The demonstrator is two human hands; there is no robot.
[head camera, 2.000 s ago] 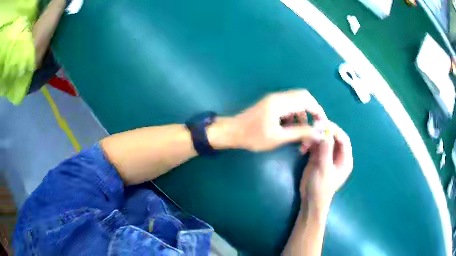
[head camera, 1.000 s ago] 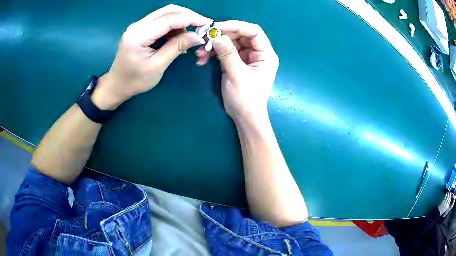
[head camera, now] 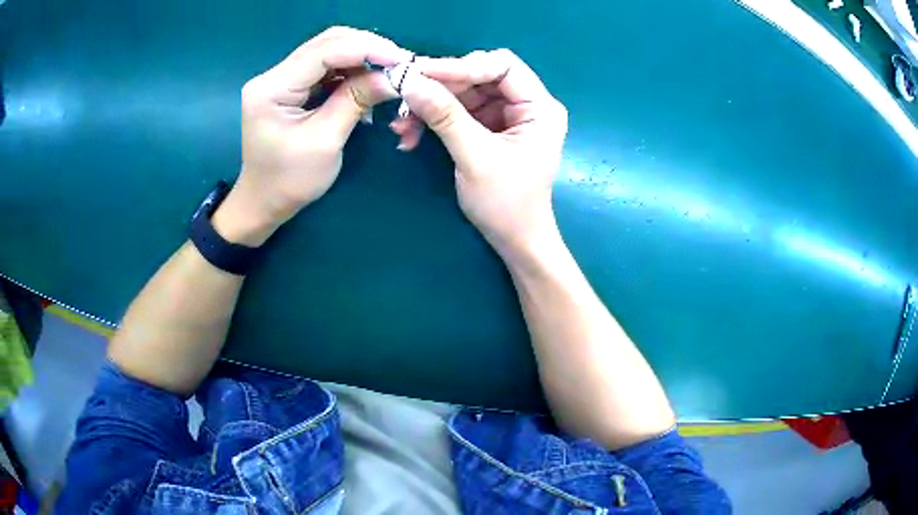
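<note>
A small white piece (head camera: 403, 78), perhaps an earbud housing, is pinched between the fingertips of both hands, above the dark-green table (head camera: 403, 292). My left hand (head camera: 302, 126) wears a dark wrist band and grips the piece from the left with thumb and forefinger. My right hand (head camera: 503, 141) grips it from the right. The fingers cover most of the piece, so whether it is one part or two halves together cannot be told. No yellow disc shows.
A curved white stripe (head camera: 840, 55) crosses the upper right. Beyond it lie small white pieces (head camera: 855, 27) and a coiled cable (head camera: 903, 76). A thin dark stick (head camera: 903, 327) lies at the right edge. A yellow-green sleeve (head camera: 14, 357) shows at the left edge.
The view has turned and shifted since the earlier frames. A second ago a yellow disc showed in the open white piece; now it is hidden and the fingertips are closer together.
</note>
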